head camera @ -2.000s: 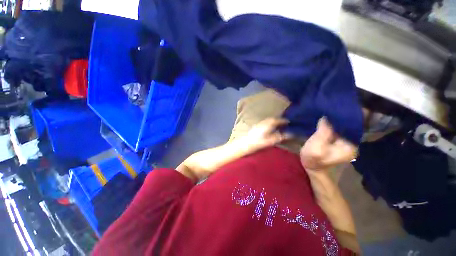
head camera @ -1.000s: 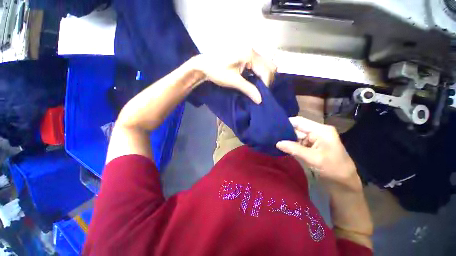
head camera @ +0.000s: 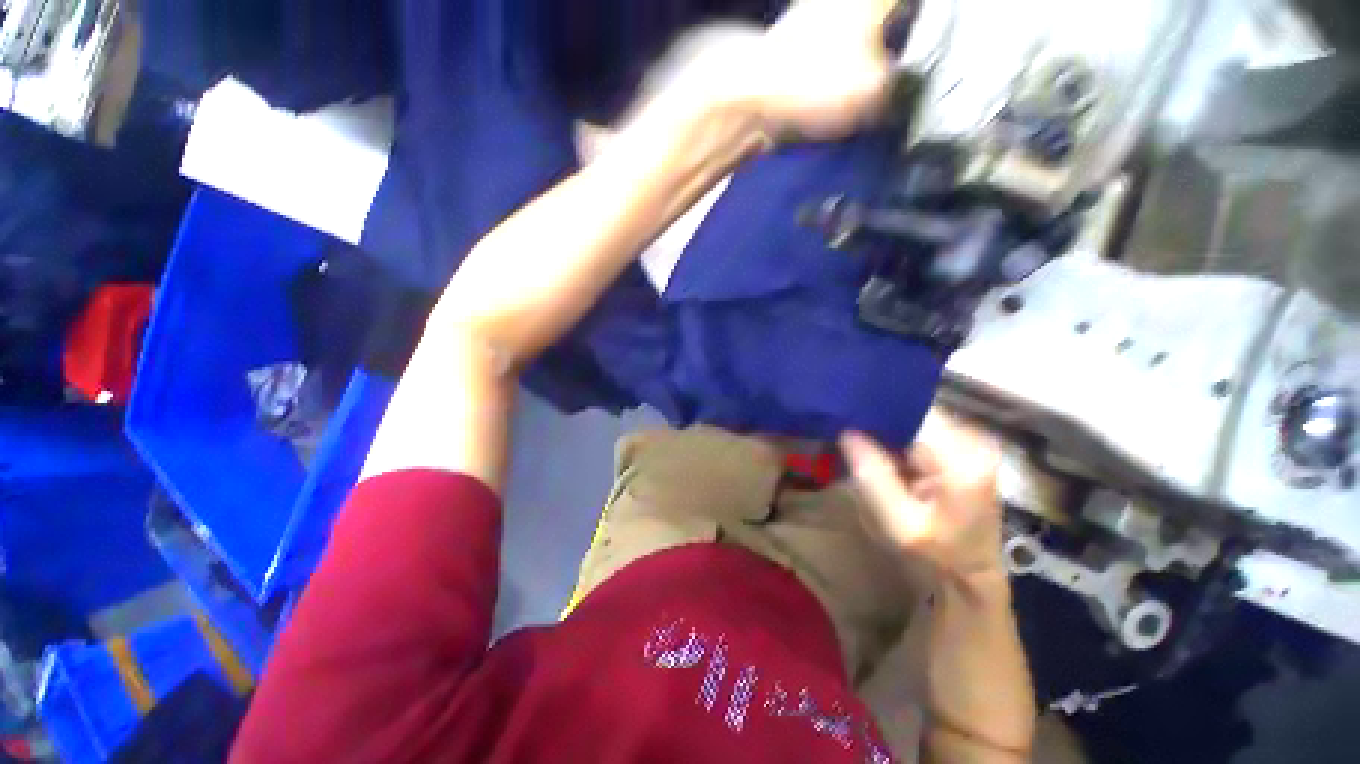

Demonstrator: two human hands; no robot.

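Note:
The navy garment (head camera: 791, 358) spreads from the upper left across to the sewing machine's dark needle area (head camera: 940, 246), its tube end at the cylinder bed (head camera: 1134, 373). My left hand (head camera: 828, 82) is at the garment's far side, beside the machine head, blurred; its fingertips are hidden, so its grip cannot be told. My right hand (head camera: 932, 493) pinches the garment's near edge between thumb and fingers, below the needle area.
A blue bin (head camera: 209, 403) with dark cloth and grey scrap stands at left, with a red object (head camera: 108, 343) beyond it. A lever linkage (head camera: 1096, 582) hangs under the machine's front edge. Dark cloth (head camera: 1148, 672) lies low at right.
The view has shifted towards the needle area. The garment end has moved from above my lap to the machine. My left hand has reached up and forward; my right hand still holds the edge.

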